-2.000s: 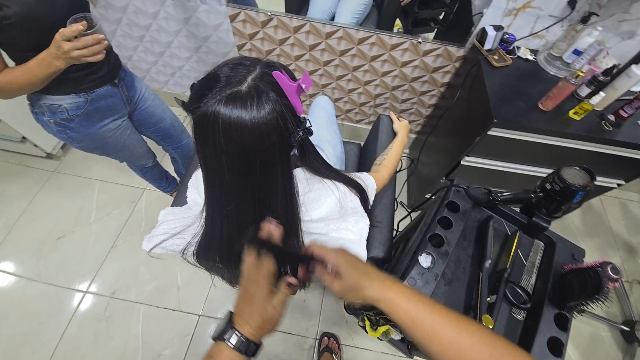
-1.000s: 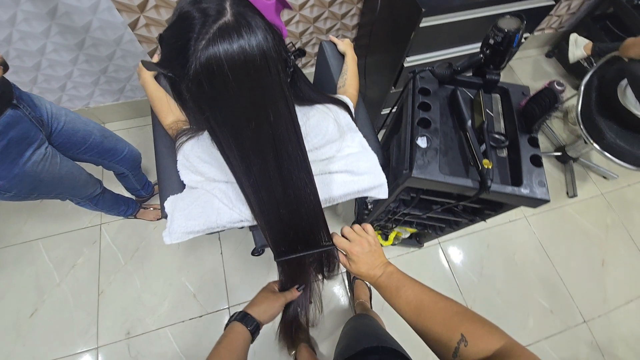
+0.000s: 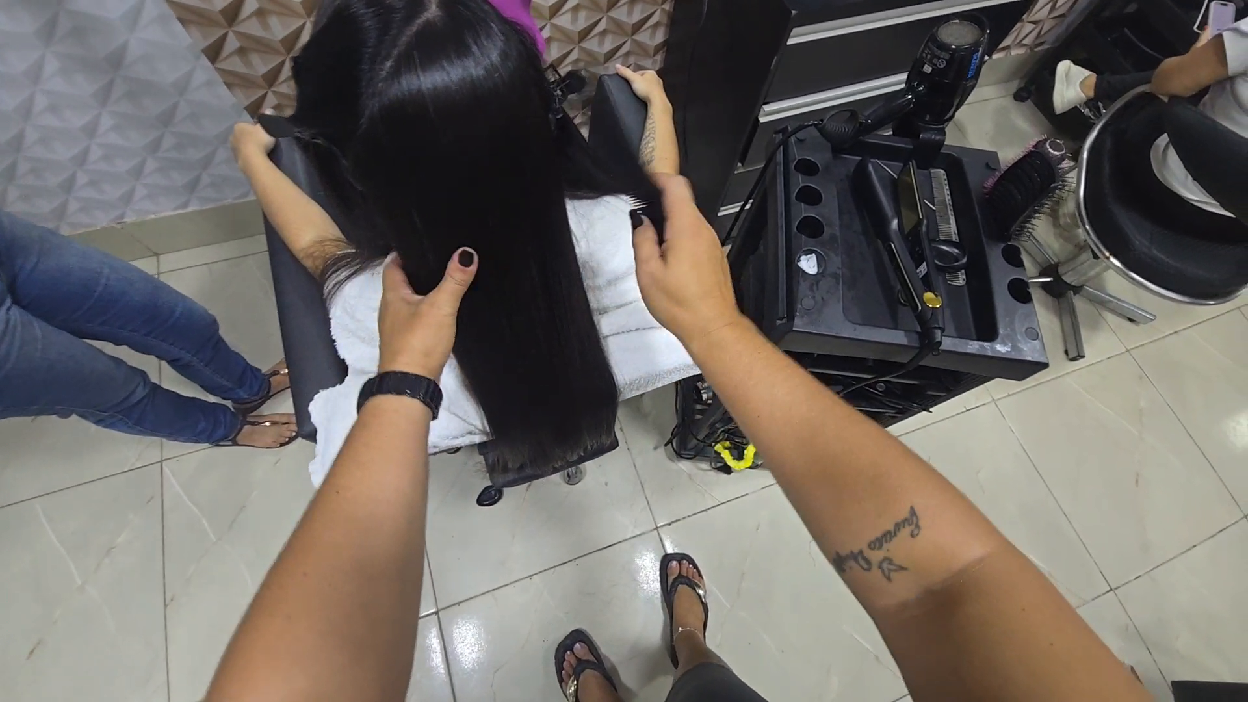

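Note:
Long, straight dark hair [image 3: 507,263] hangs down the back of a seated person, over a white towel [image 3: 634,331]. Against the left side of the hair rests my left hand [image 3: 424,307], thumb and fingers spread, its fingers partly hidden by hair; a black watch is on that wrist. My right hand [image 3: 682,258], raised over the towel's right side, holds a dark comb [image 3: 639,205] whose pale-looking teeth point left toward the hair; most of the comb is hidden. A magenta hair clip [image 3: 520,21] shows at the top of the head.
At the right stands a black salon cart [image 3: 829,292] with a flat iron [image 3: 897,244], a comb [image 3: 944,210] and a hair dryer [image 3: 944,73]. A round brush [image 3: 1029,185] and a black stool [image 3: 1160,195] are beyond it. Another person in jeans [image 3: 107,331] stands at the left.
Both hands have moved from the lower ends of the hair up to its sides, the left one now spread against it. The comb has left the hair ends and is at the right side.

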